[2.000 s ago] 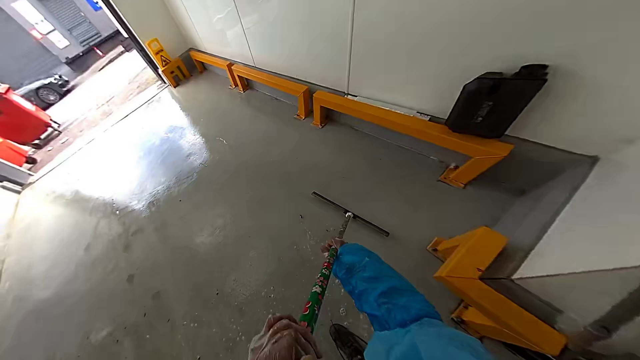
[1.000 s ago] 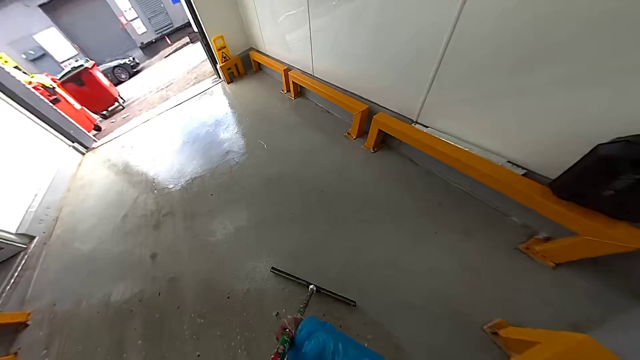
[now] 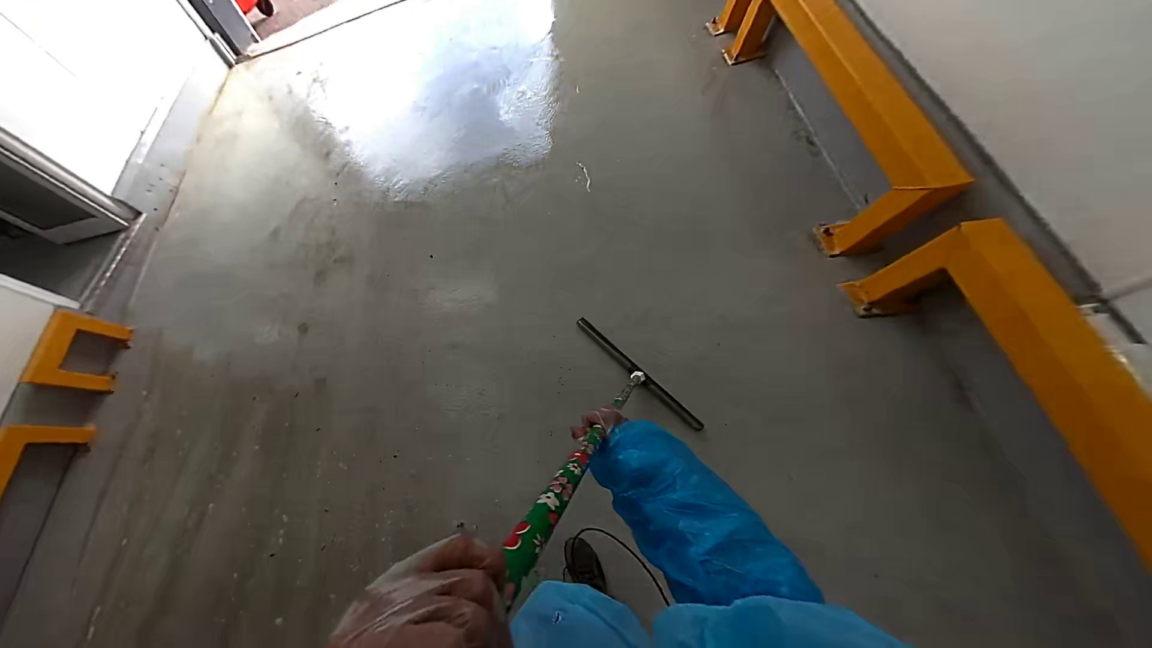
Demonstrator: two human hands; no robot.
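A floor squeegee (image 3: 666, 397) with a long, thin blade lies against the wet grey floor, its green flower-patterned handle (image 3: 549, 504) rising toward me. My right hand (image 3: 598, 421), in a clear plastic glove below a blue sleeve cover, grips the handle's lower part near the blade. Closer to the camera, my left hand (image 3: 432, 594), also in a clear glove, is closed around the handle's upper part. A dark shoe (image 3: 585, 565) shows beneath, with a thin dark cable or cord (image 3: 630, 551) beside it.
Orange metal guard rails (image 3: 1026, 315) run along the wall at the right. Shorter orange rails (image 3: 67, 351) stand at the left, beyond them a doorway frame (image 3: 81, 193). Bright light reflects off the wet floor (image 3: 450, 117) by the doorway at the top.
The view has swung a lot, bringing the left-side rails and doorway frame in. Both hands still hold the squeegee where they show. The black container seen on the right rail earlier is out of view.
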